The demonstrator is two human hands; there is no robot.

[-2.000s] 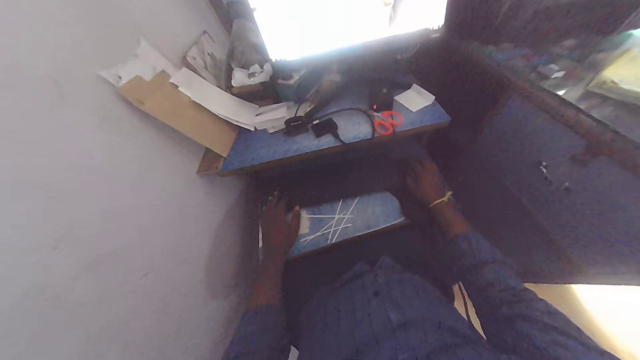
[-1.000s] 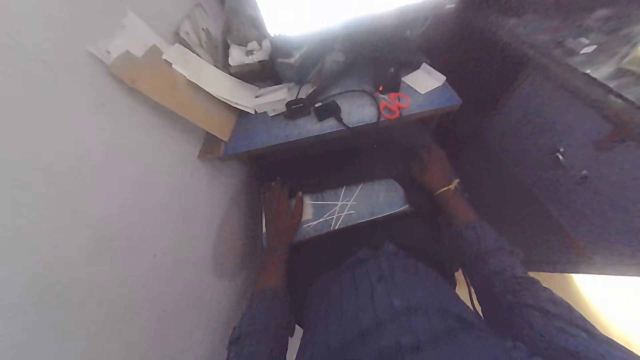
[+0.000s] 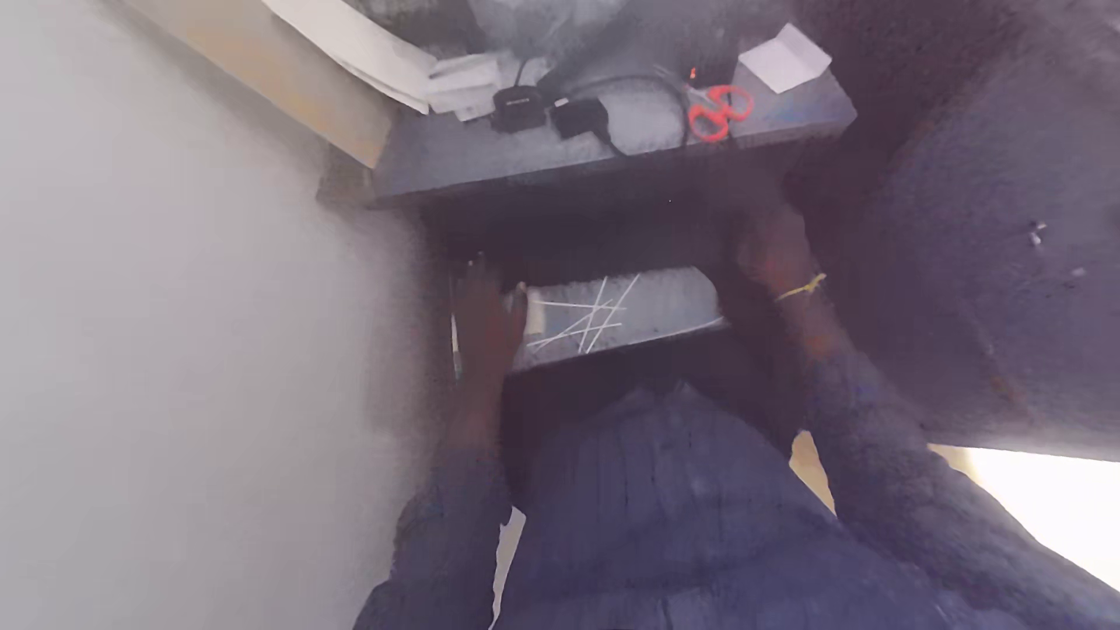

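Observation:
My left hand (image 3: 488, 311) rests at the left end of a light blue board (image 3: 669, 302) in front of my body; its fingers point forward, and whether it grips anything is unclear. Beside its fingertips lies a small pale piece (image 3: 535, 311) on the board. Several thin white sticks (image 3: 599, 317) lie crossed over one another on the board's left half. To the right of the board, my right hand (image 3: 774, 245), with a yellow band at the wrist, reaches into shadow under the shelf edge; its fingers are blurred and dark.
A raised blue shelf (image 3: 490, 162) stands ahead, bearing red-handled scissors (image 3: 719, 112), black adapters (image 3: 580, 117) with a cable, and white papers (image 3: 785, 59). Cardboard (image 3: 289, 79) leans at the left by a pale wall (image 3: 175, 350). A dark panel (image 3: 989, 289) is at the right.
The view has tilted down and closer. Both hands keep about the same places beside the board, and the crossed sticks look unchanged.

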